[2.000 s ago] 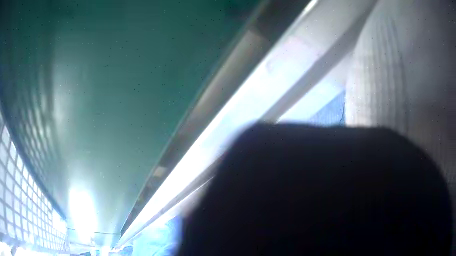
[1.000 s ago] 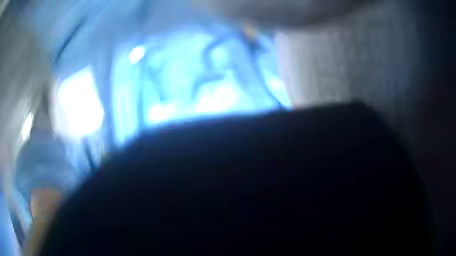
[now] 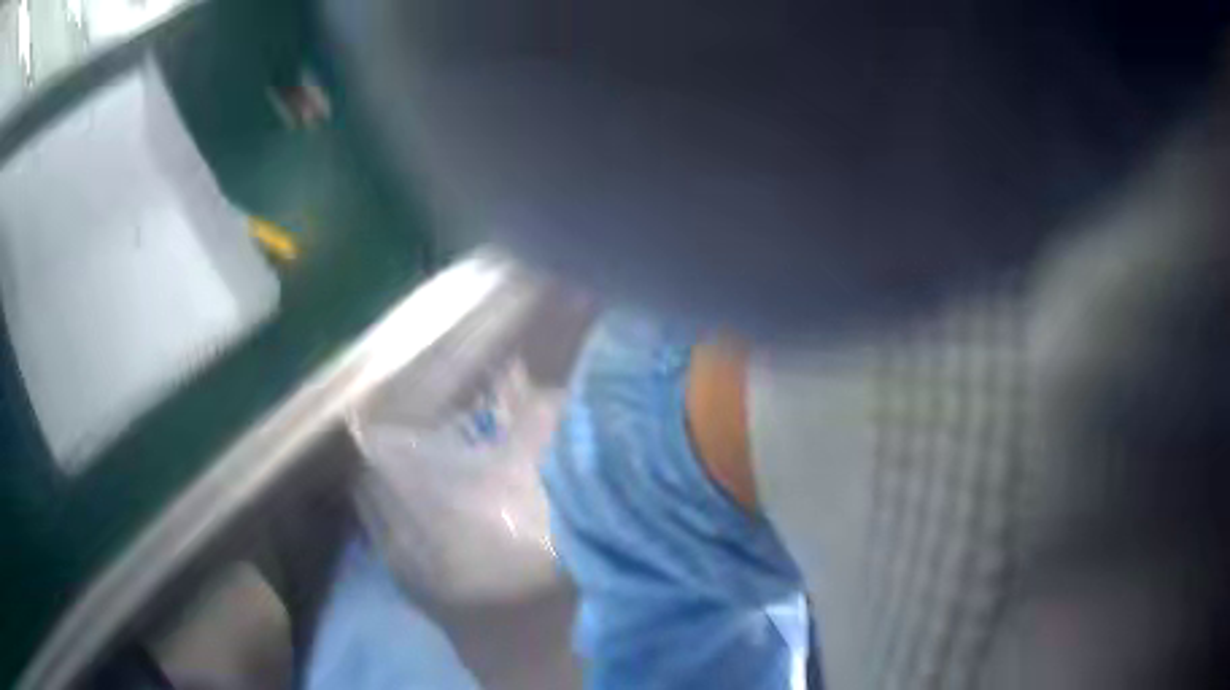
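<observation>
A white sheet-like panel (image 3: pixel 128 270) lies on the green bench top (image 3: pixel 324 297) at the left. A small yellow-handled tool (image 3: pixel 274 239) lies by its right edge. A blurred, pale ribbed surface (image 3: pixel 877 512) is very close to the lens at the right, beside a strip of skin and a blue sleeve (image 3: pixel 661 512). It looks like a knitted glove, perhaps on my right hand (image 3: pixel 877 512); its fingers do not show. No hand that is clearly my left shows. A large dark blurred shape (image 3: pixel 809 148) hides the upper middle and right.
The bright bench edge (image 3: pixel 270 431) runs diagonally from lower left to the middle. A clear crinkled plastic bag (image 3: pixel 459 499) hangs beside it. A tan shape (image 3: pixel 229 627) and a light blue shape (image 3: pixel 371 627) are below the edge. A small blurred item (image 3: pixel 302 100) lies on the bench.
The view has swung from the bench and bright blue clothing to the white panel and bag. The dark shape has shifted from the bottom to the upper right. The ribbed surface stays at the right.
</observation>
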